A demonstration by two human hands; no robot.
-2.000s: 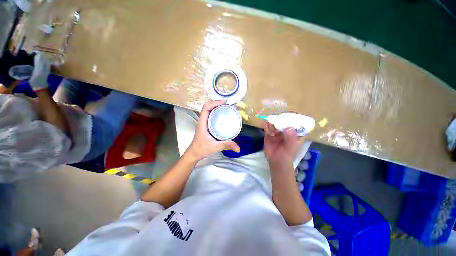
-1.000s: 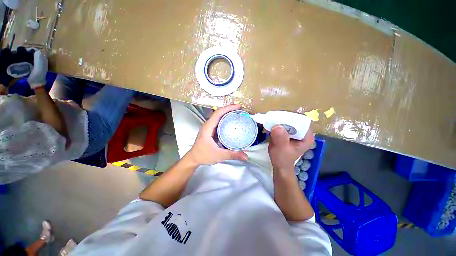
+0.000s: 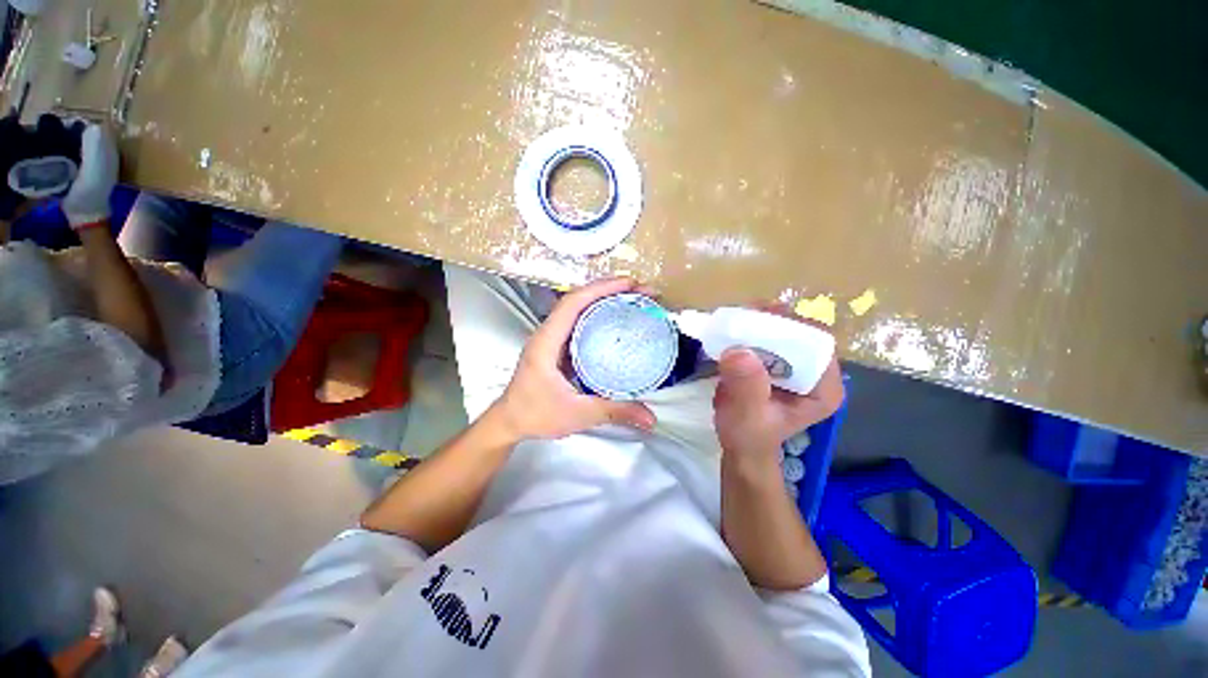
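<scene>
My left hand (image 3: pixel 550 384) holds the round grey-white cylindrical body (image 3: pixel 624 346) over my lap at the bench edge, its round end face up. My right hand (image 3: pixel 768 404) is shut on the white glue bottle (image 3: pixel 782 347). The bottle lies tilted with its thin greenish nozzle at the upper right rim of the body; whether it touches cannot be told. A flat white trim ring (image 3: pixel 533 190) with a dark inner band lies on the tan bench (image 3: pixel 398 133) beyond my left hand.
Yellow scraps (image 3: pixel 816 309) lie near the bench edge. A blue stool (image 3: pixel 947 583) and blue crates (image 3: pixel 1126 530) stand at right, with a crate of round bodies (image 3: pixel 795 466) beside my lap. A person (image 3: pixel 100 331) with gloved hands sits at left, near a red stool (image 3: pixel 398 364).
The glue bottle has come left from beside the body, its nozzle now at the body's rim. The body has shifted slightly right and down. The last second shows little movement.
</scene>
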